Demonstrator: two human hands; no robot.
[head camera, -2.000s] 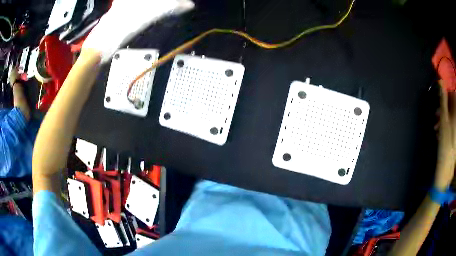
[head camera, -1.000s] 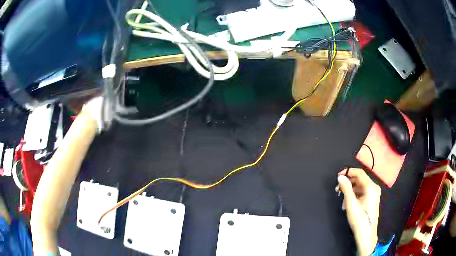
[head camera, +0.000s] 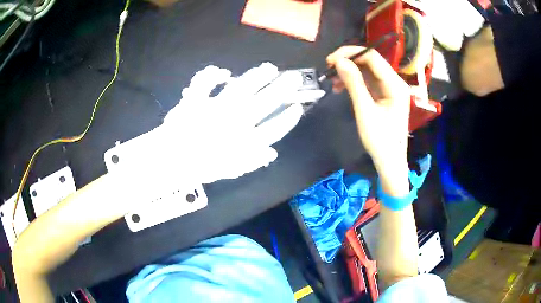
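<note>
My left hand (head camera: 237, 115), in a glaring white glove, holds a set-top box whose dark socket edge (head camera: 308, 78) shows at the fingertips; the glove hides most of it. My bare right hand (head camera: 382, 97) pinches a thin black lead (head camera: 359, 53), its plug tip close to that edge; I cannot tell whether it touches. A white set-top box (head camera: 166, 207) lies under my left forearm and glove, partly hidden. Another white box (head camera: 54, 188) lies farther left. An orange-yellow wire (head camera: 89, 121) runs down to a box at the left edge.
A red tape dispenser (head camera: 385, 29) with a pale roll stands beyond my right hand. A red-orange pad (head camera: 282, 18) lies at the far edge. A crumpled blue bag (head camera: 329, 207) and red pieces (head camera: 362, 254) are below the table. Another person's arm (head camera: 481, 62) is at the right.
The view has swung right. My left hand has come from the far left to the middle and now holds a box. My right hand has brought the black lead to its edge.
</note>
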